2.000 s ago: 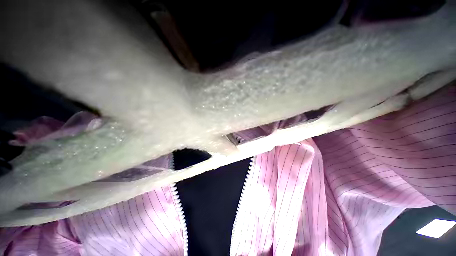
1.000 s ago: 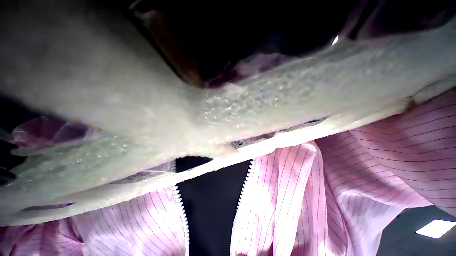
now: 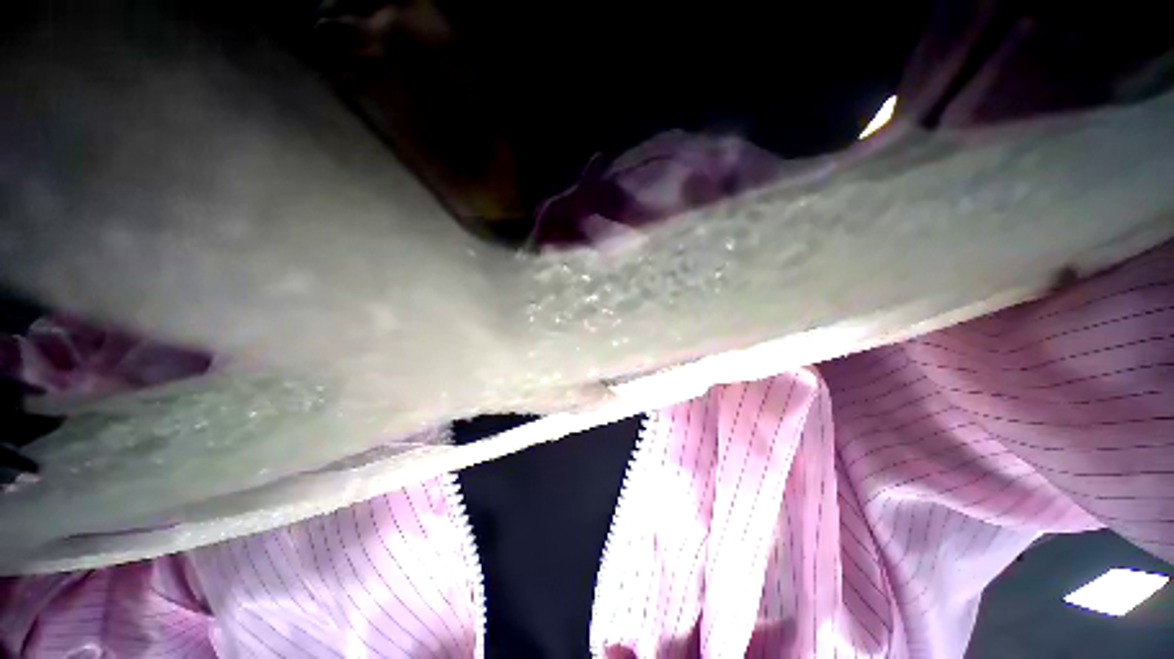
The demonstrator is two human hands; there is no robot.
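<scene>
No hand can be made out. A pale, greenish-white band runs slantwise across the whole view, very close to the camera, with a rough, glittering surface. I cannot tell what it is. A wide, blurred pale part joins it from the upper left. Below the band is a pink striped garment with a white-toothed zipper edge on each side of a dark middle. No worked part or tool can be made out.
Pink cloth folds show above the band, against a very dark area. A dim brownish shape is at the upper left. A small bright patch is at the upper right. A white bright rectangle is at the lower right.
The band has tilted slightly and its gaps look narrower. More pink cloth shows above its middle. The small bright patch at the upper right has come into view. The lower garment is almost unchanged.
</scene>
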